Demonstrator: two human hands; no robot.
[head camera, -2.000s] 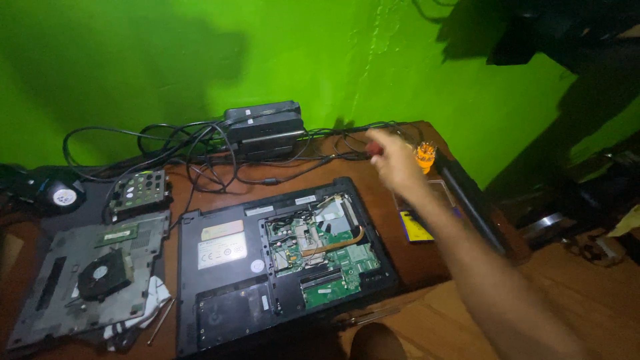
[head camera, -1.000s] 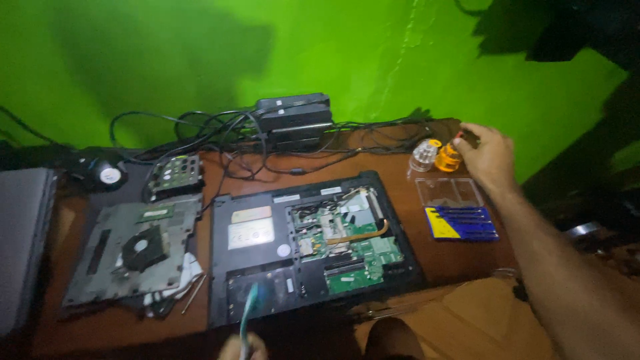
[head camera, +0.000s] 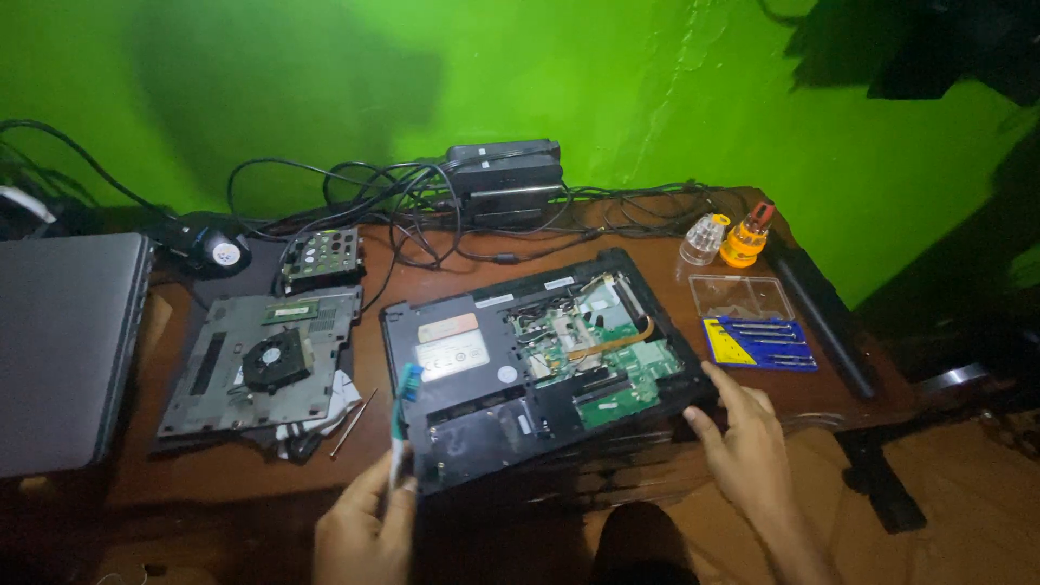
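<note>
An upside-down laptop base (head camera: 471, 422) with its bottom cover off lies at the centre of the wooden desk, its green circuit board (head camera: 642, 366) and copper heat pipe (head camera: 613, 345) exposed. My left hand (head camera: 370, 520) grips a green-and-white toothbrush (head camera: 398, 422) upright at the laptop's front left corner; whether its fingers also touch the casing is unclear. My right hand (head camera: 743, 435) is at the right front corner, thumb and fingers apart around the edge, holding no tool. To the left, the removed cover (head camera: 203, 406) carries a cooling fan (head camera: 276, 357) and a memory module (head camera: 292, 312).
A closed grey laptop (head camera: 61, 349) is at far left. A metal caddy (head camera: 322, 258), tangled cables and a black power adapter (head camera: 508, 175) lie along the wall. At right are a yellow screwdriver set (head camera: 744, 242), its clear cap (head camera: 703, 242), a blue screwdriver case (head camera: 764, 345) and a black bar (head camera: 825, 321).
My right hand has moved from the yellow screwdriver set to the laptop's right front corner. The laptop is turned slightly. My left hand has come further into view with the toothbrush.
</note>
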